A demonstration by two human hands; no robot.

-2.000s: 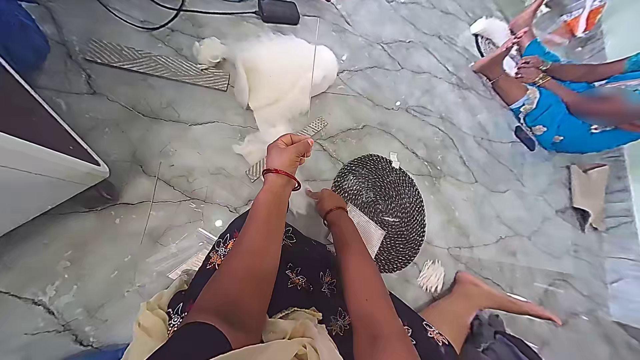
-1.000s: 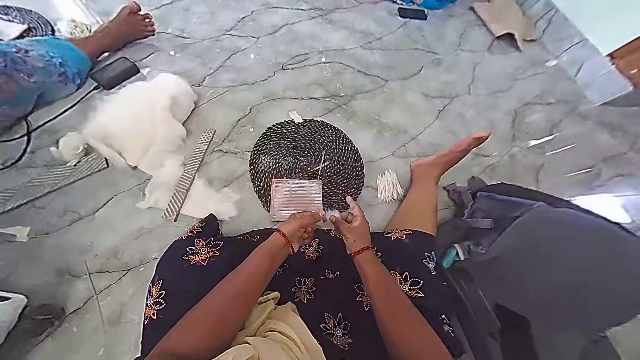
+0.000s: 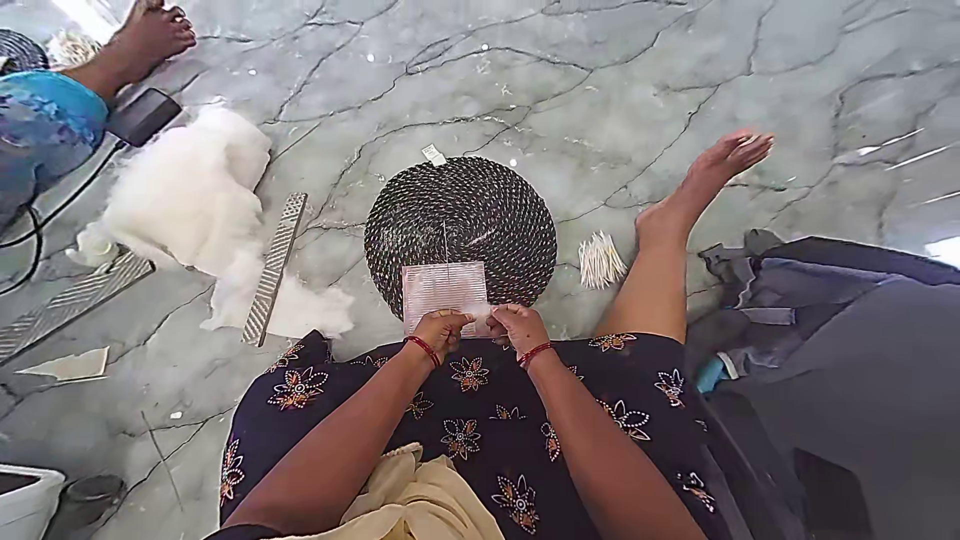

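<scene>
My left hand [image 3: 444, 330] and my right hand [image 3: 517, 327] are close together, fingertips pinching a small tuft of white cotton [image 3: 478, 315] between them. Under the fingers lies a pale pinkish ridged board [image 3: 444, 289], which rests on the near part of a round black-and-white woven mat [image 3: 465, 210]. A thin stick or wire [image 3: 445, 240] shows upright in the view above the board; what holds it is hidden. To the right of the mat is a small pile of white cotton wicks [image 3: 601, 260]. Left of it, a large mass of cotton wool [image 3: 195, 195] is spread on the floor.
A patterned strip [image 3: 275, 268] lies partly over the cotton, with another strip [image 3: 71, 307] farther left. A black adapter [image 3: 143, 117] with a cord is near another person's foot [image 3: 154, 34]. Dark cloth [image 3: 847, 375] is heaped at right. A white container [image 3: 28, 499] stands at lower left.
The view has swung strongly since two seconds ago. My hands, apart in the oldest frame, are now together at the board's near edge, with cotton between the fingertips.
</scene>
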